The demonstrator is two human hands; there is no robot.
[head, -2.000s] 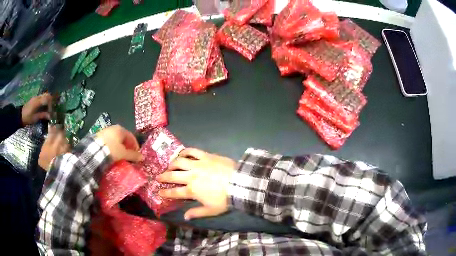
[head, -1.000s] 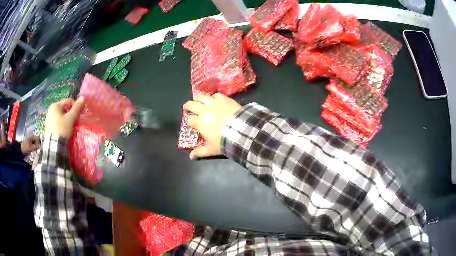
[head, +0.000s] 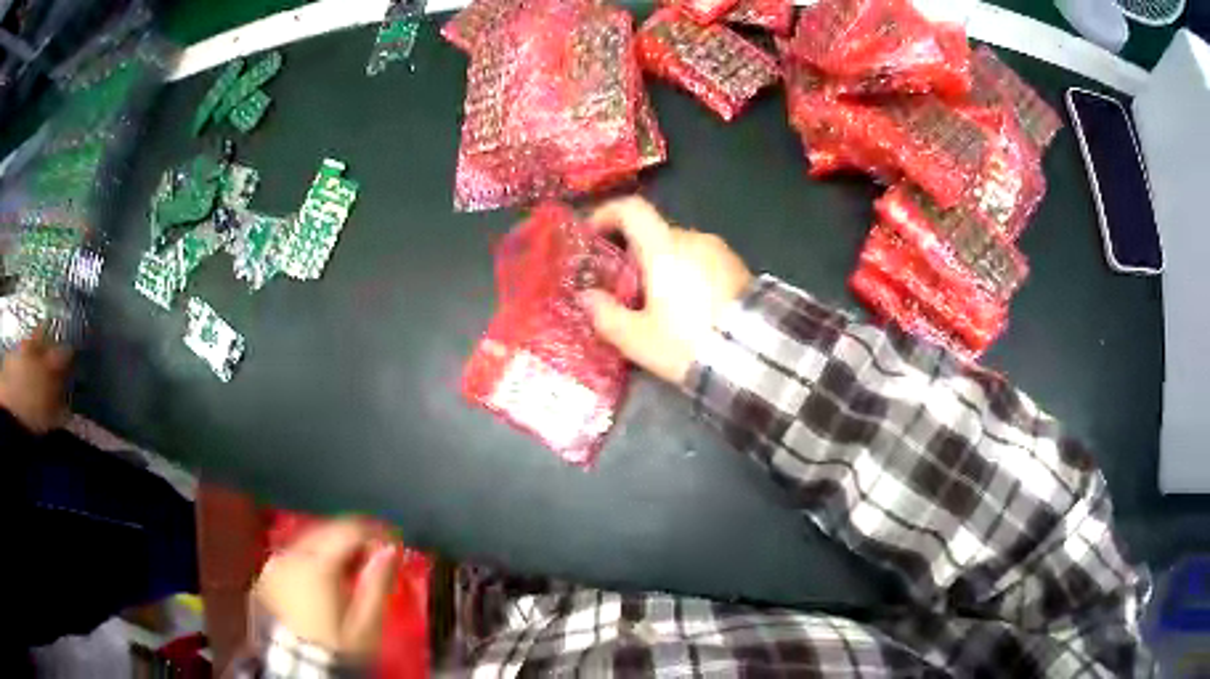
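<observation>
My right hand (head: 664, 285) grips a red bubble bag (head: 551, 352) at the middle of the dark mat, thumb and fingers on its upper right part. A pale patch shows at the bag's lower end. My left hand (head: 325, 584) is blurred at the bench's front edge, over the stock of red bags (head: 405, 610); whether its fingers hold one is unclear. Small green circuit boards (head: 186, 199) lie in a loose pile at the left. Bagged boards (head: 551, 100) are stacked at the top centre, and more bagged boards (head: 916, 126) are heaped at the right.
A smartphone (head: 1116, 182) lies on the mat (head: 743, 491) at the right, beside a large white box (head: 1188, 265). The white rail (head: 266, 44) curves along the back. Another person's hand (head: 36, 381) is at the far left by shiny clear packaging (head: 47, 265).
My left hand has moved from the board pile down to the front edge. My right hand has moved right and nearer, and now grips a bag in the middle of the mat.
</observation>
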